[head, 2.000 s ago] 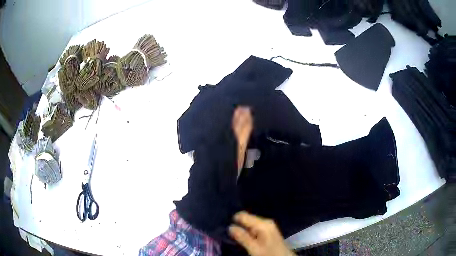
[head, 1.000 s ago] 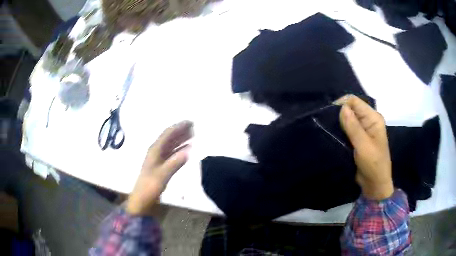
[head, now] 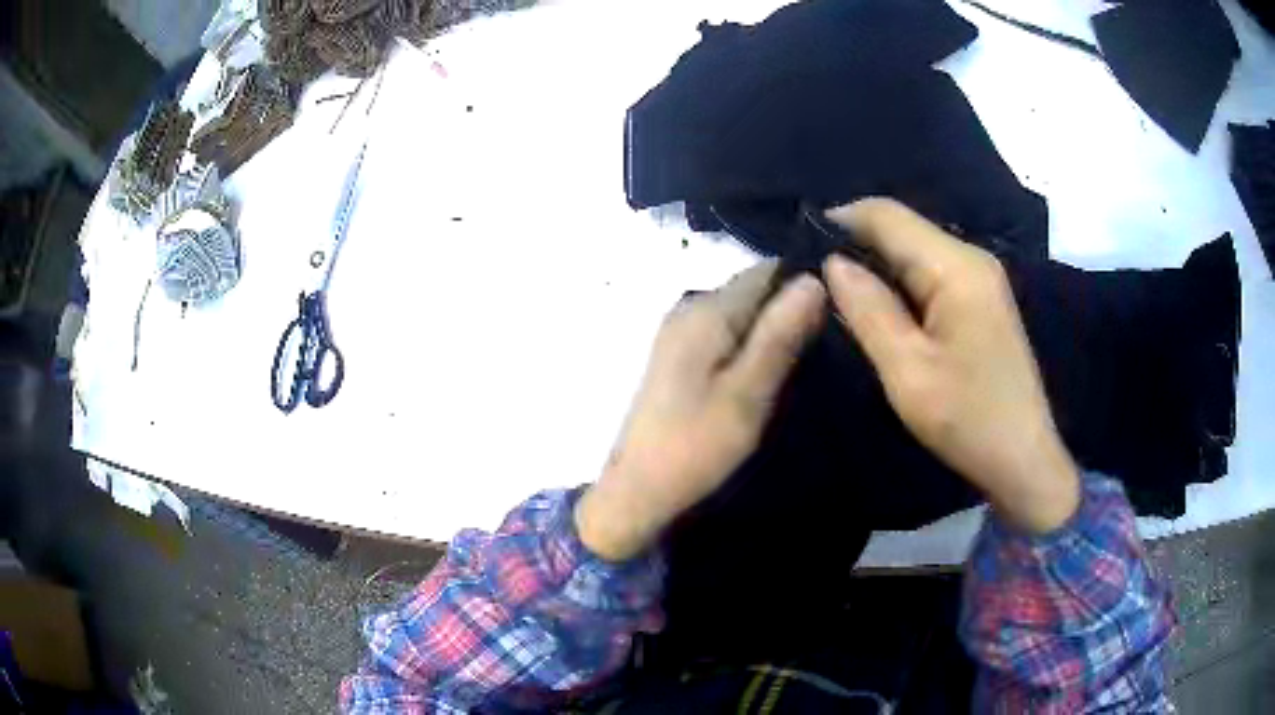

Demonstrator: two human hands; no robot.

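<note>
A black garment piece (head: 825, 405) hangs from my hands over the table edge towards my lap. My left hand (head: 706, 384) and my right hand (head: 944, 342) pinch its upper edge between thumbs and fingers, with the fingertips close together. A thin pale line shows near the fingertips. Behind it lies a stack of black cut pieces (head: 825, 112) on the white table. More black cloth (head: 1140, 363) lies flat to the right. The exact fold between my fingers is blurred.
Fabric shears (head: 308, 356) lie at left on the white table (head: 462, 335). Brown tied bundles (head: 343, 35) and a grey-white bundle (head: 197, 254) lie at upper left. A small dark panel (head: 1172, 63) and a dark cord (head: 1035, 28) are at upper right.
My left hand, empty over the table a second ago, has moved right and taken hold of the black piece beside my right hand. My right hand has moved left. The view has shifted.
</note>
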